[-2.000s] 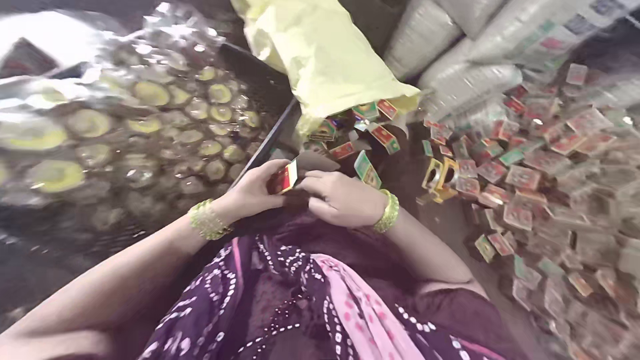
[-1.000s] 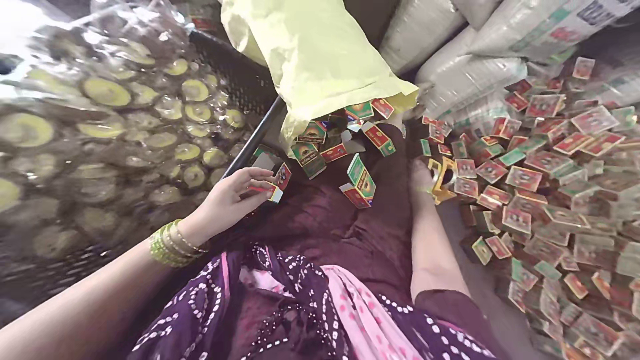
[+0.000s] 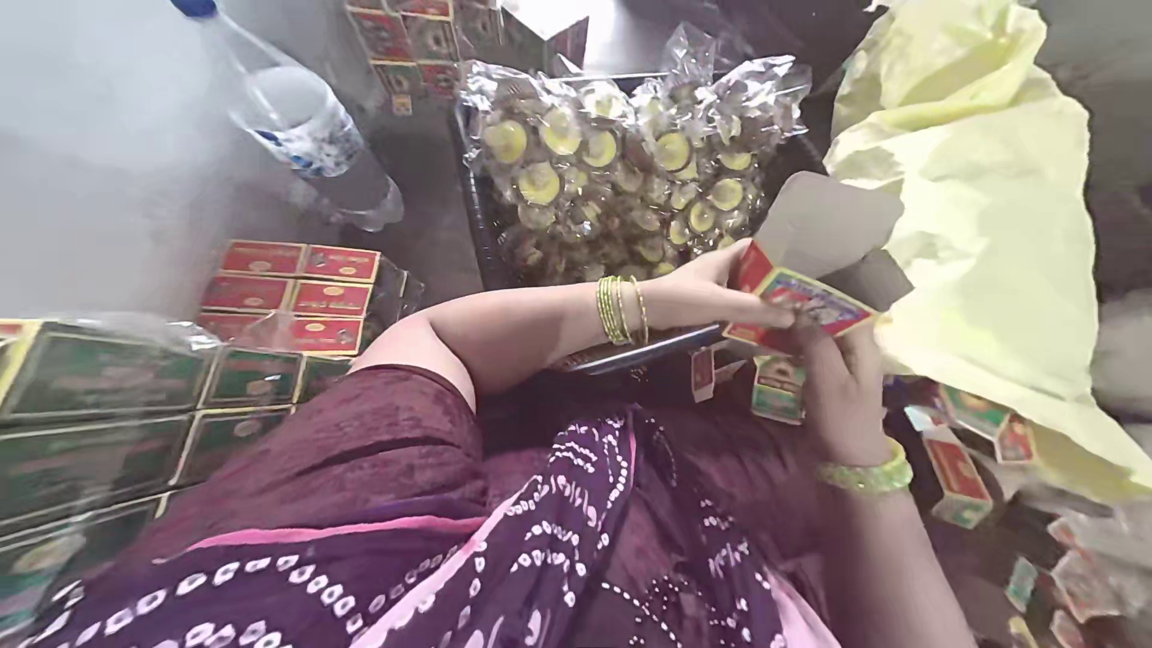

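Note:
My left hand (image 3: 720, 292) grips the left side of a printed cardboard box (image 3: 805, 306), red with yellow edges, whose grey inner flaps (image 3: 828, 220) stand open. My right hand (image 3: 841, 378) holds the same box at its lower right, fingers on the printed face. Below my hands, small red and green cartons (image 3: 778, 389) lie on my lap. Just beyond my left hand is a black crate (image 3: 477, 198) with clear plastic bags of round yellow-topped items (image 3: 621, 171). To the right of the box lies a pale yellow sack (image 3: 990, 243).
At the left are wrapped stacks of green boxes (image 3: 108, 378) and red boxes (image 3: 328, 297). A plastic bottle with a blue cap (image 3: 310, 126) lies beyond them. More boxes (image 3: 414, 45) stand at the top. Loose small cartons (image 3: 958, 477) are scattered at the lower right.
The view has swung left. A second ago my left hand held a small carton and my right reached down at the right; now both hands are together on a larger opened box.

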